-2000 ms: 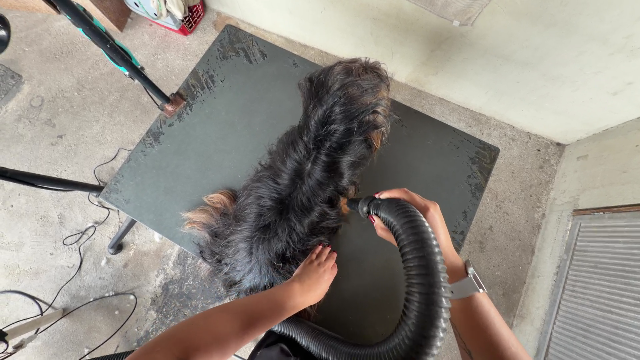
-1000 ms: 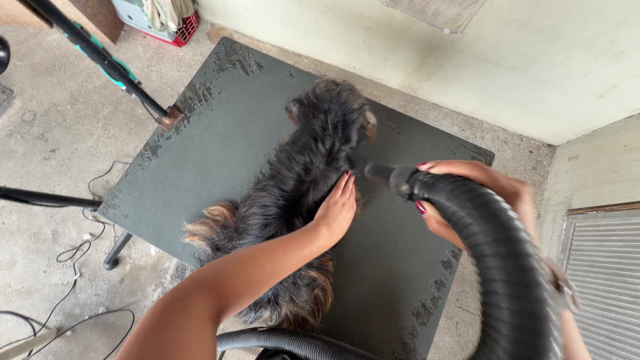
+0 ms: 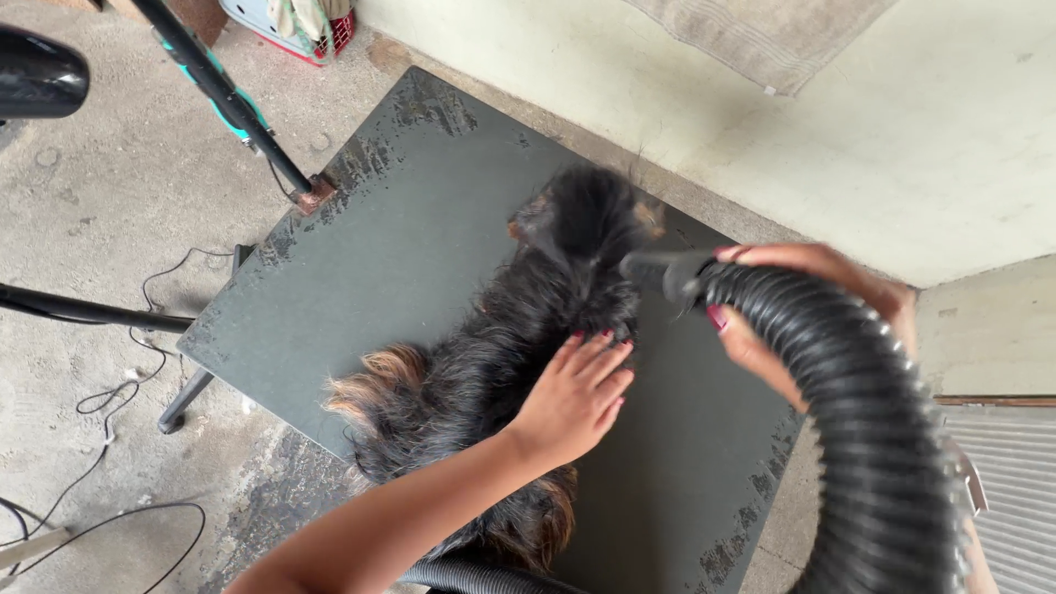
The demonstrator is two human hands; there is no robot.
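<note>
A long-haired black and tan dog (image 3: 511,330) is on a dark grooming table (image 3: 396,247), its head toward the wall. My left hand (image 3: 575,402) lies on the dog's back behind the neck, fingers slightly spread, holding nothing. My right hand (image 3: 792,305) grips the end of a thick black corrugated dryer hose (image 3: 858,429). The narrow black nozzle (image 3: 660,271) points at the side of the dog's neck, where the fur parts. The hose covers part of my right hand and wrist.
A black metal arm (image 3: 223,99) is fixed to the table's left edge by a rusty clamp (image 3: 315,195). Cables (image 3: 107,421) lie on the concrete floor at left. A towel (image 3: 767,33) hangs on the wall, and a pet carrier (image 3: 289,29) stands beyond the table. A grey hose (image 3: 487,577) crosses the near edge.
Since two seconds ago, my left hand has moved from the dog's rear up its back. The nozzle has gone from beside the dog's body to its neck. The dog's head has shifted.
</note>
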